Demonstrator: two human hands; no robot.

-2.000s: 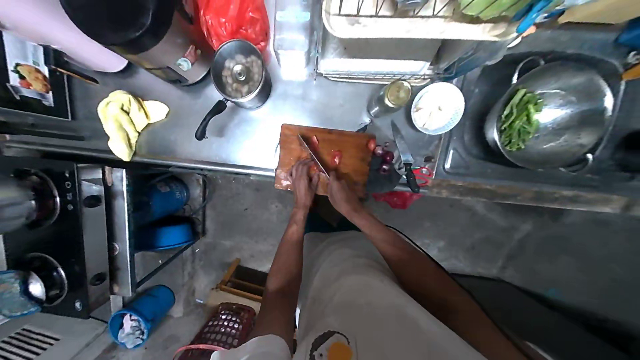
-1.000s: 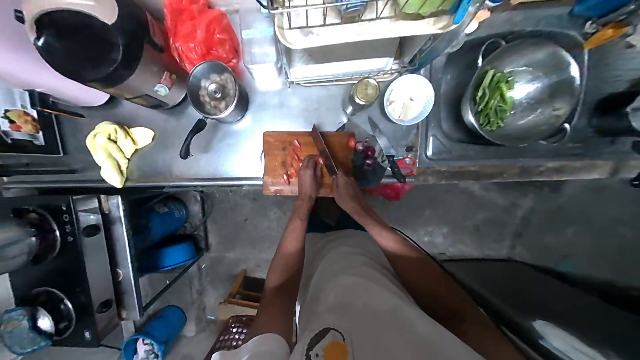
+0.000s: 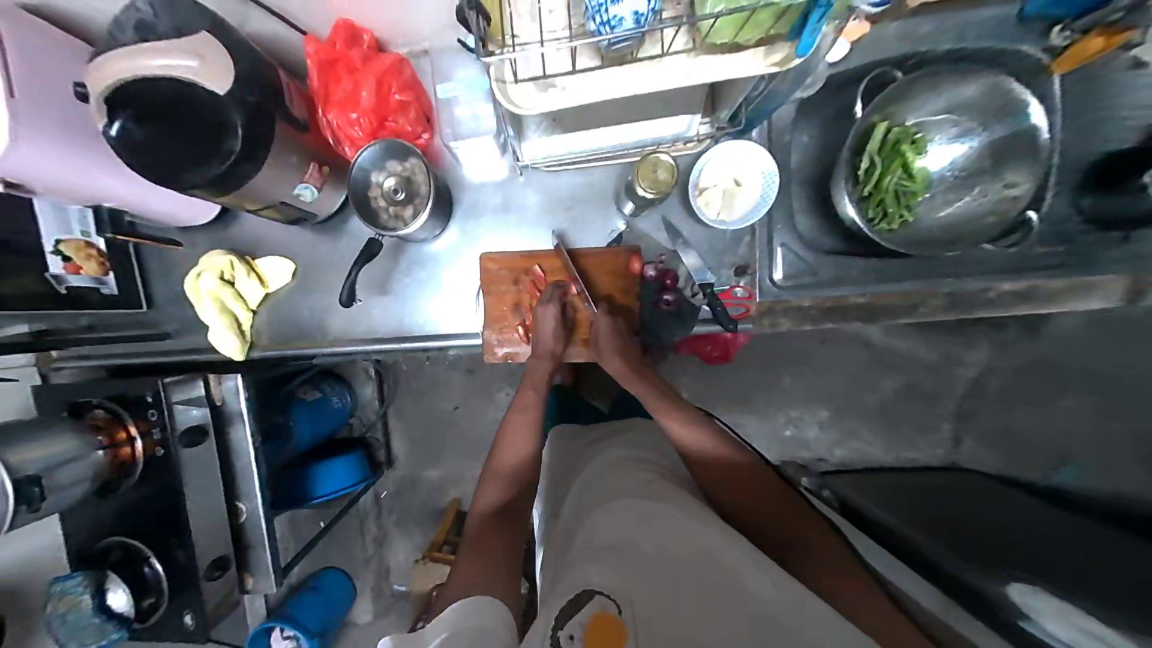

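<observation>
A wooden cutting board point(image 3: 504, 301) lies at the counter's front edge, with several cut red pieces point(image 3: 538, 274) on it. My right hand point(image 3: 614, 340) is closed on the handle of a kitchen knife point(image 3: 573, 270), its blade pointing up and left across the board. Just left of the blade, my left hand point(image 3: 551, 322) rests on the board with its fingers curled against the food; what lies under them is mostly hidden. Small purple onions point(image 3: 668, 290) sit in a dark bag right of the board. Beside them lies a second knife with a black handle point(image 3: 717, 306).
Red-handled scissors point(image 3: 740, 301) lie by the second knife. Behind stand a glass jar point(image 3: 653, 177), a white bowl point(image 3: 756, 198) and a dish rack point(image 3: 594, 85). A saucepan point(image 3: 423, 211) and yellow cloth point(image 3: 225, 297) are left; a metal colander point(image 3: 990, 162) with green vegetables sits in the sink.
The knife blade, lower over the board two seconds ago, now reaches past its back edge. Cut red pieces lie more spread on the board's left part than two seconds ago.
</observation>
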